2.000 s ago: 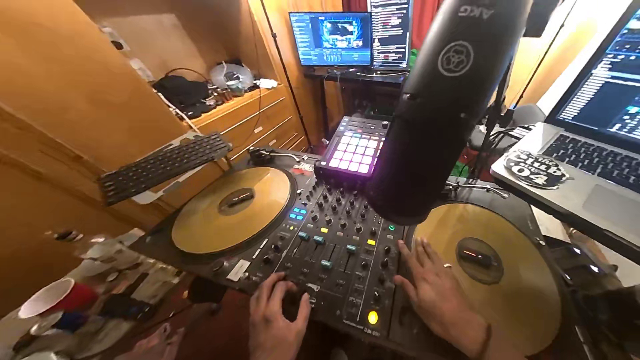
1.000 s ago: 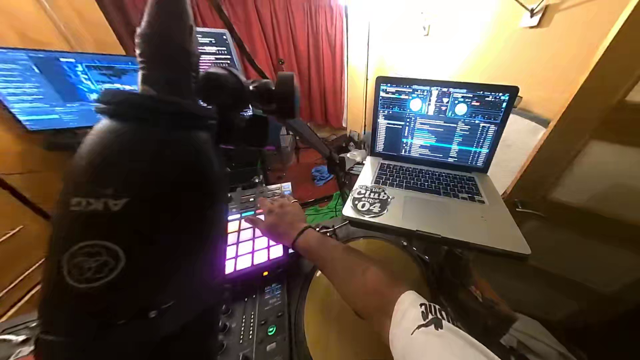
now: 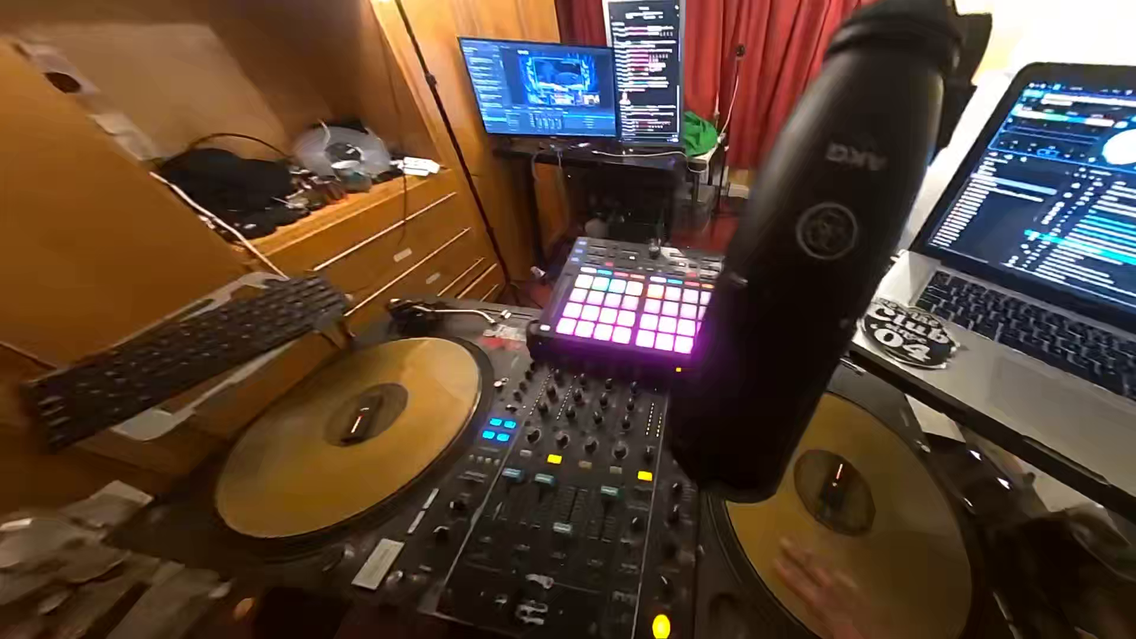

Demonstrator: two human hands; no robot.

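Note:
My right hand [image 3: 830, 590] lies with spread, blurred fingers on the lower part of the gold record on the right turntable [image 3: 896, 497]; it holds nothing. My left hand is out of view. Between the two turntables is a black DJ mixer [image 3: 568, 497] with knobs, faders and lit blue and yellow buttons. Another gold record turns or rests on the left turntable [image 3: 355, 444]; which, I cannot tell. Behind the mixer stands a pad controller [image 3: 630, 311], its pads glowing pink and white. A large black AKG microphone [image 3: 799, 266] hangs in front, hiding part of the controller and right turntable.
An open laptop [image 3: 1003, 373] with a round sticker stands at the right. A black keyboard [image 3: 186, 355] is raised at the left, before a wooden drawer unit [image 3: 408, 240] with cables and clutter on top. Two monitors [image 3: 541, 89] stand at the back, near a red curtain [image 3: 745, 71].
One second ago my right hand was on the pad controller; now it is on the right record. My left hand, at the mixer two seconds ago, is out of view. The view has swung left.

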